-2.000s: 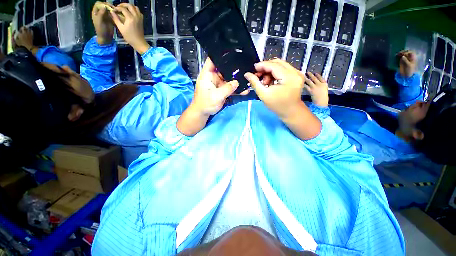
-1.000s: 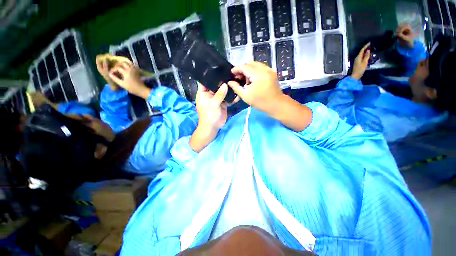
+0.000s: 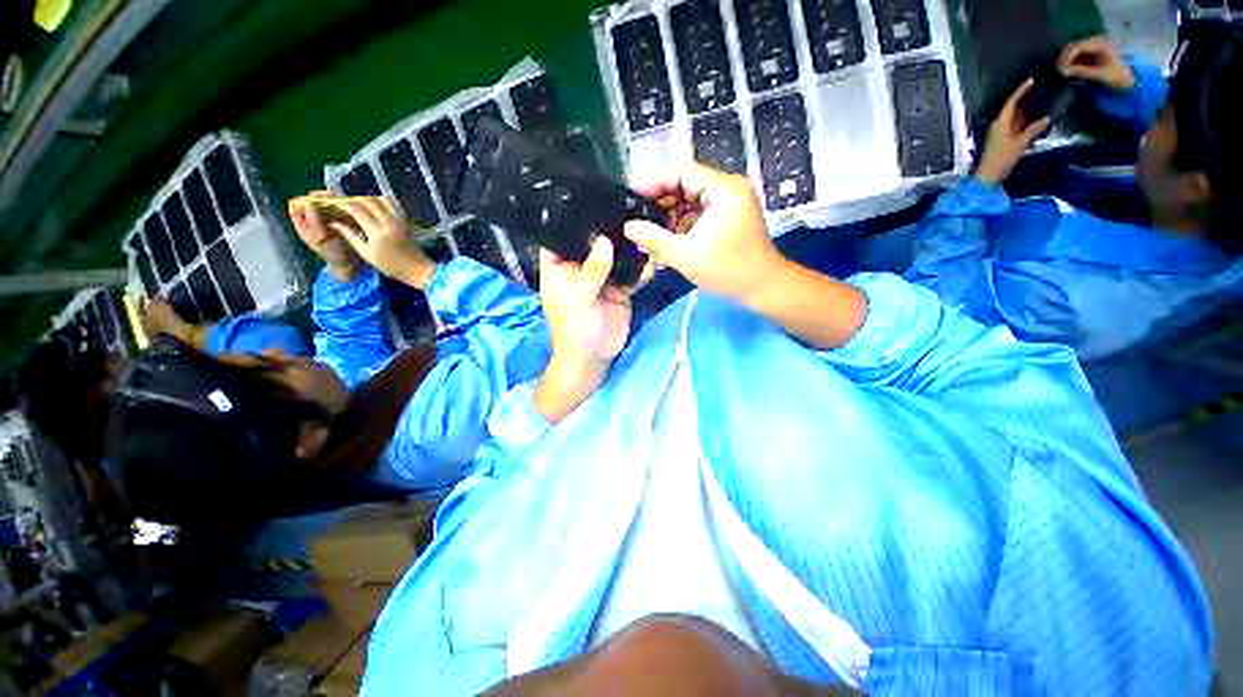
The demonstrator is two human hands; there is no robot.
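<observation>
A black phone housing (image 3: 539, 188) with small pale specks is held tilted, its far end up and to the left. My left hand (image 3: 586, 302) grips its lower end from below, with the thumb on its face. My right hand (image 3: 712, 229) is at the lower right end of the housing, thumb and forefinger pinched close together there. Whether a small part is between those fingertips is too dark to tell.
A white blister tray (image 3: 852, 132) of black housings lies beyond my right hand. Another tray (image 3: 439, 153) lies to the left, behind my housing. People in light-blue smocks sit close on both sides, their hands at the bench. Cardboard boxes (image 3: 368, 545) stand low at the left.
The view has swung, so trays and neighbours sit differently in the picture. The housing has tipped further to the left since the first frame. Both my hands stay at its lower end.
</observation>
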